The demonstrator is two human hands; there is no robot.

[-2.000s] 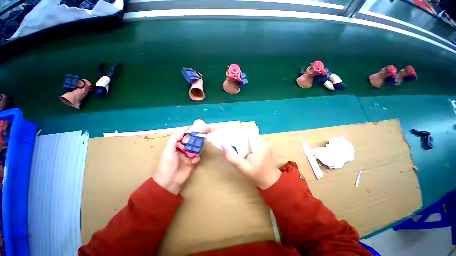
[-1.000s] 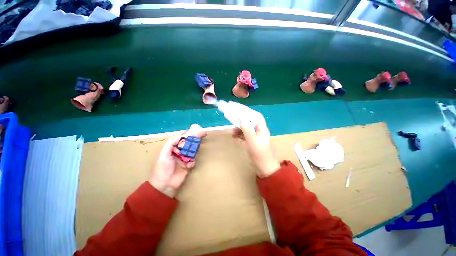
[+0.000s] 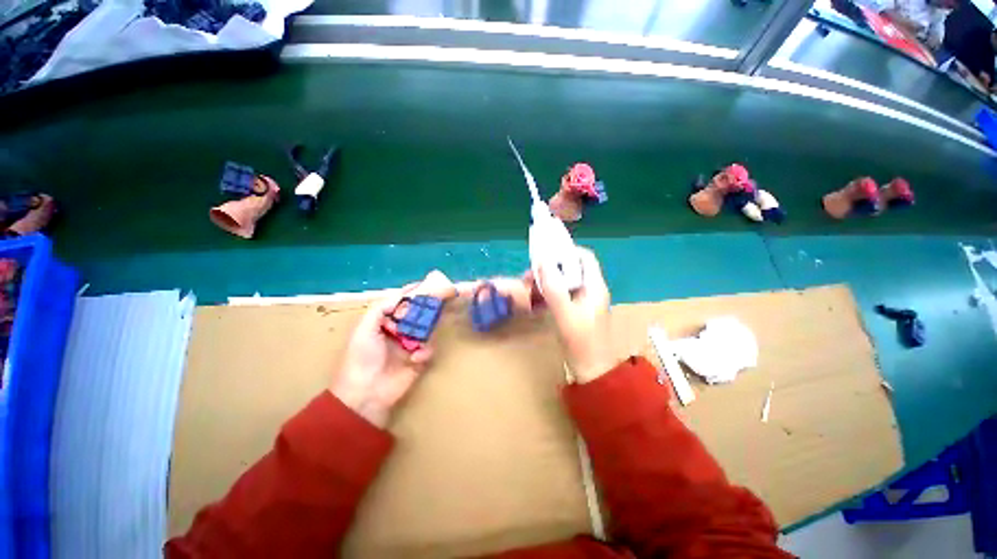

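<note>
My left hand [image 3: 377,358] is shut on a figure part [image 3: 418,318] with a blue blocky piece and some red at its lower side. My right hand [image 3: 577,311] holds a white glue bottle [image 3: 552,242] with its thin nozzle pointing up over the belt. The same hand also holds a second figure part, whose blue piece [image 3: 491,307] hangs between the hands above the cardboard, slightly blurred. The fingers hide most of its tan body.
Tan parts with red or blue pieces [image 3: 246,205] and black-and-white parts [image 3: 309,188] lie spaced on the green belt [image 3: 415,120]. A tissue wad [image 3: 722,349] and white strip [image 3: 670,366] lie on the cardboard [image 3: 809,437]. A blue crate [image 3: 33,328] stands far left.
The tan and blue part near the belt's middle has left the belt and is in my right hand, drawn back over the cardboard. The bottle nozzle now points up. Belt parts at left have shifted right.
</note>
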